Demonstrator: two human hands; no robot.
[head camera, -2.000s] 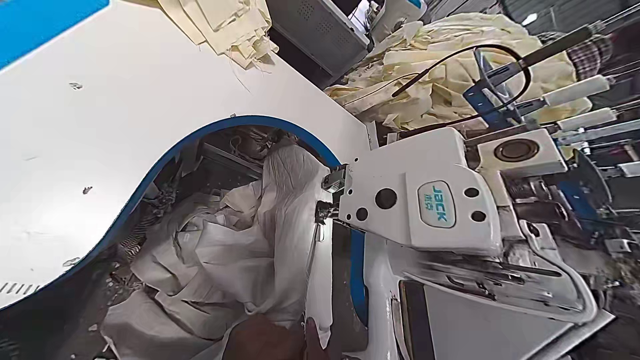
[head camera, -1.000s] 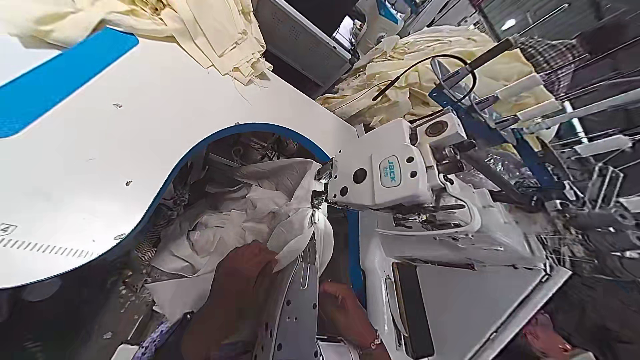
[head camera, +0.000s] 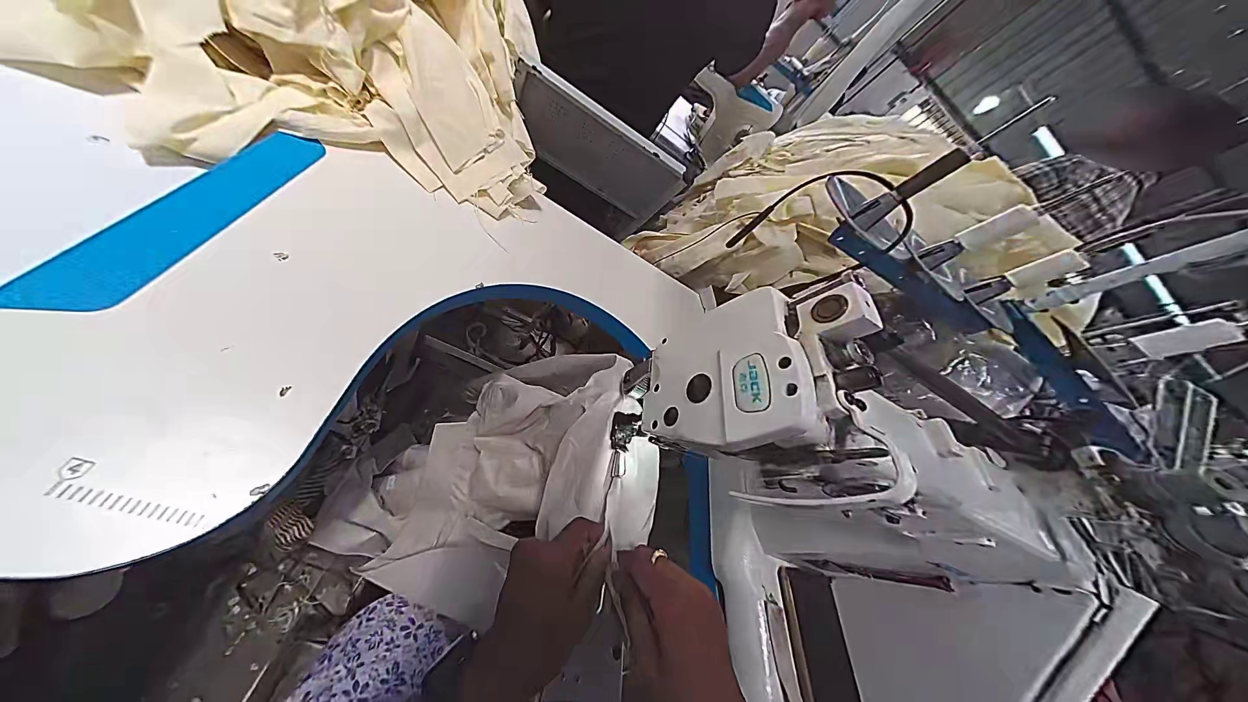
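Note:
A white Jack industrial sewing machine (head camera: 731, 380) stands right of the middle, its needle area lit. White fabric (head camera: 507, 458) lies bunched under the needle and hangs down to the left into the table cutout. My left hand (head camera: 546, 595) pinches the fabric edge just below the needle area. Close beside it, my right hand (head camera: 673, 614), with a ring on one finger, also grips the edge, its fingertips partly hidden. A narrow strip of the fabric runs between both hands.
The white table (head camera: 390, 234) with a blue-edged cutout spreads left. Cream fabric pieces (head camera: 429, 97) lie at its far edge, and a larger cream pile (head camera: 829, 205) rises behind the machine. A blue thread stand (head camera: 975, 302) is at right. A person in dark clothing (head camera: 643, 49) is beyond.
My hands, apart on either side of the machine's narrow arm one second ago, are now close together at the fabric edge. The view has shifted.

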